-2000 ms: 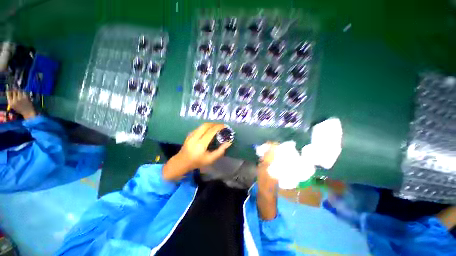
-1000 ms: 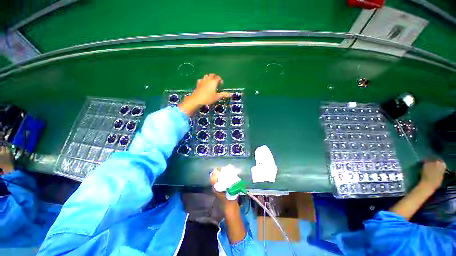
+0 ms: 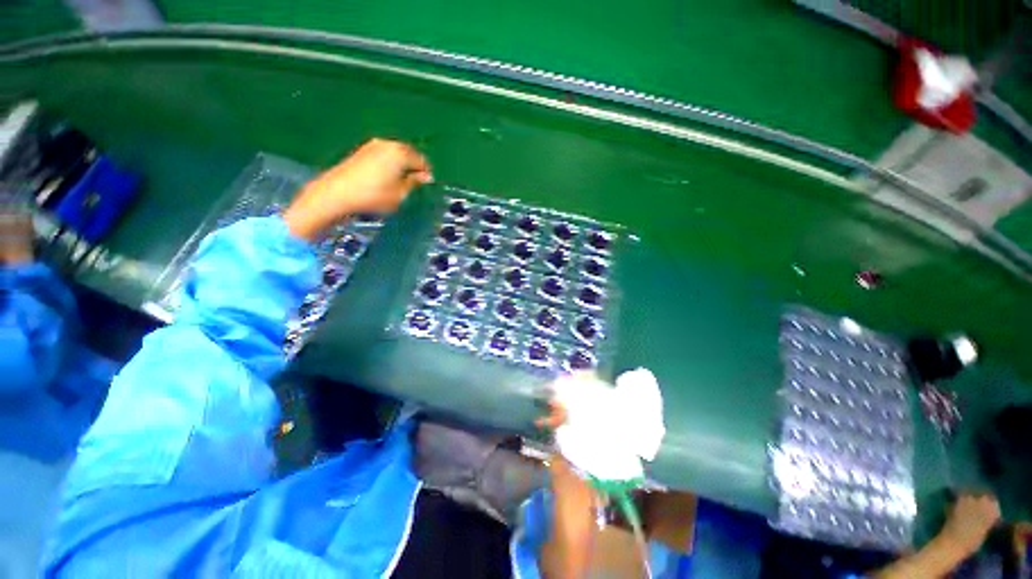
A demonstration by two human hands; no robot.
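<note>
My left hand (image 3: 364, 179), fingers curled, is above the gap between the two clear trays, over the back right corner of the part-filled tray (image 3: 263, 187); whether it holds anything is unclear. My left sleeve hides much of that tray. The full tray (image 3: 515, 277) lies in front with rows of dark round lens units (image 3: 517, 278). My right hand (image 3: 557, 416) is at the bench's front edge, shut on a white wipe (image 3: 591, 428) and a green air gun (image 3: 617, 486), mostly hidden by the wipe, its hose hanging down. A spare wipe (image 3: 641, 409) touches or overlaps it.
A clear small-part tray (image 3: 846, 424) lies at right, with a black item (image 3: 937, 357) and a neighbour's hand (image 3: 971, 520) near it. A blue box (image 3: 100, 198) and another person's sleeve (image 3: 40, 328) are at left. A metal rail (image 3: 566, 96) runs behind.
My left hand has moved left from over the back of the full tray to beside the part-filled tray. My right hand now appears against the spare wipe. The view has turned.
</note>
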